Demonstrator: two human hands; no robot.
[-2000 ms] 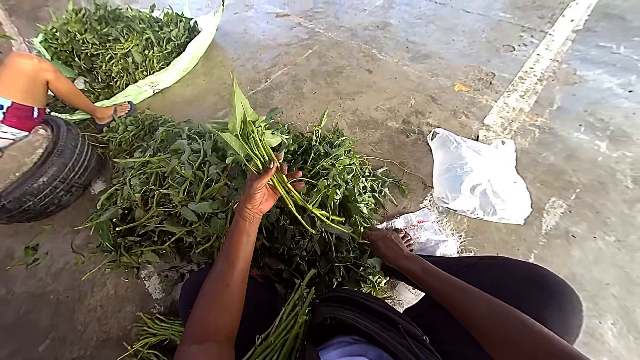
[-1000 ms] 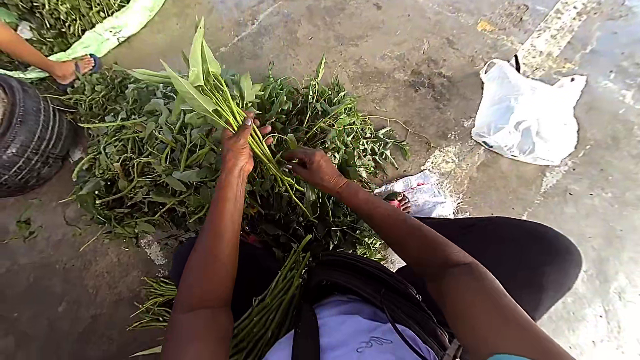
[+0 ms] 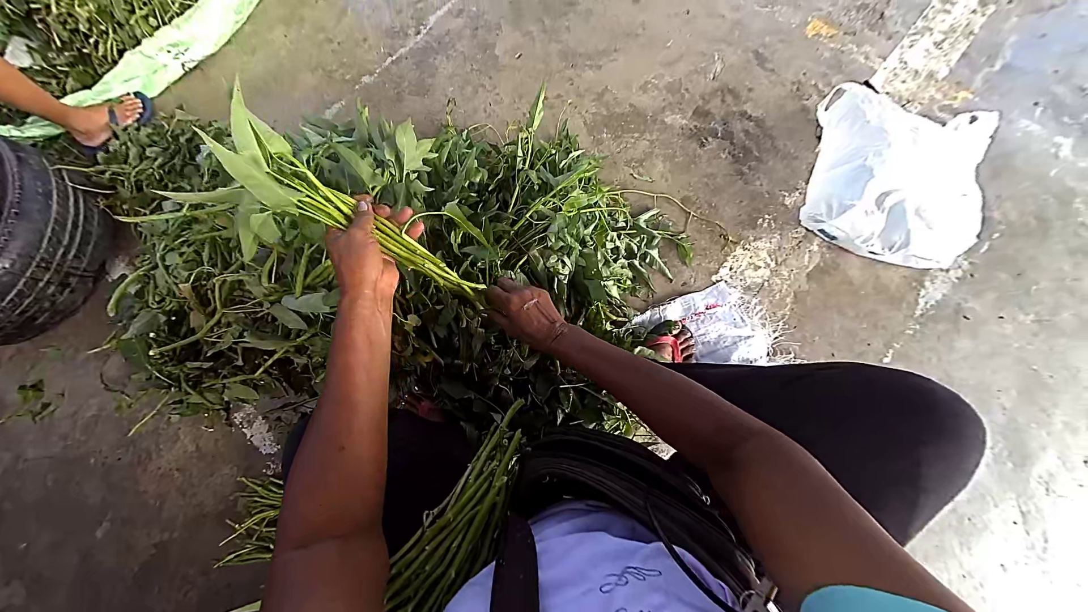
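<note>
My left hand [image 3: 365, 251] is closed around a bundle of leafy green stems [image 3: 416, 255], whose pale, broad leaves point up and left. At the lower right end of that bundle, my right hand [image 3: 525, 313] has its fingertips on the cut stem ends. Both hands are over a wide heap of leafy green vines [image 3: 221, 297] on the ground. A bunch of long green stems [image 3: 463, 518] lies against my lap, and more stem ends [image 3: 259, 518] show to the left of my left forearm.
A white plastic bag [image 3: 901, 183] lies on the concrete at the right. A white woven sack [image 3: 722, 323] is by my sandalled foot. At the left are a tire [image 3: 42, 242] and another person's foot [image 3: 106, 119], beside greens on a pale green sheet [image 3: 170, 55].
My right hand has come from near my right knee to the stem ends of the bundle. My left hand has kept hold of the bundle. The view has shifted somewhat.
</note>
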